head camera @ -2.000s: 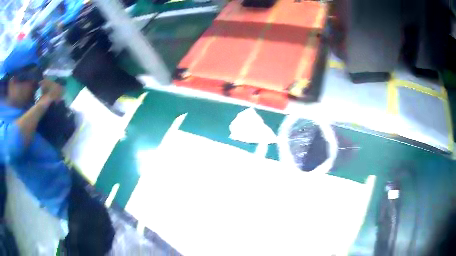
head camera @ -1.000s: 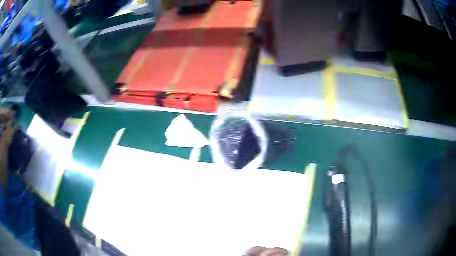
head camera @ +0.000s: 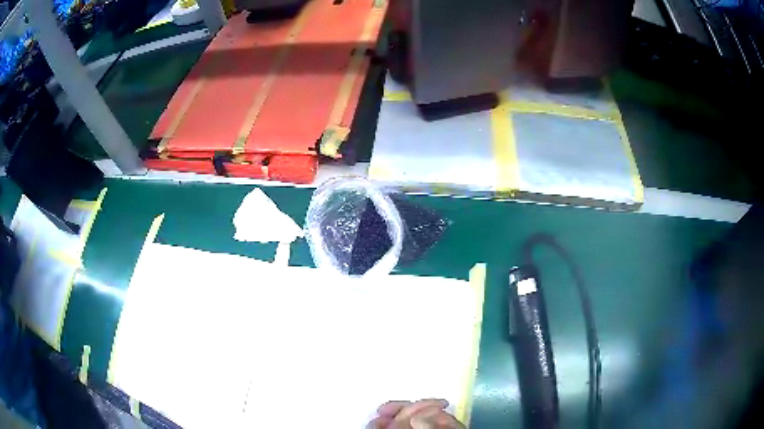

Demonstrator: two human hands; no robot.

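Note:
The white work sheet (head camera: pixel 293 335) lies on the green bench with nothing on its visible part except fingers at its lower edge. Bare fingers (head camera: pixel 415 415), cut off by the bottom edge, are bunched close together; I cannot tell whether they belong to one or both of my hands, or whether they hold anything. The electric screwdriver (head camera: pixel 534 352) lies on the bench to their right, untouched. Its black cable (head camera: pixel 586 327) loops beside it. The bag-lined round container (head camera: pixel 353 228) with dark contents stands at the sheet's far edge.
A crumpled white cloth or paper (head camera: pixel 264 218) lies left of the container. Red-orange padded boards (head camera: pixel 268 84) are stacked beyond the bench. Dark housings (head camera: pixel 461 54) stand on grey-white pads (head camera: pixel 565 155) at the back. A pale post (head camera: pixel 80 84) rises at the left. Dark clothing shows at the left edge.
The view has swung right, so the bench things have shifted left in it. The neighbouring person has mostly left the picture. Fingers have come in at the bottom and show slightly more.

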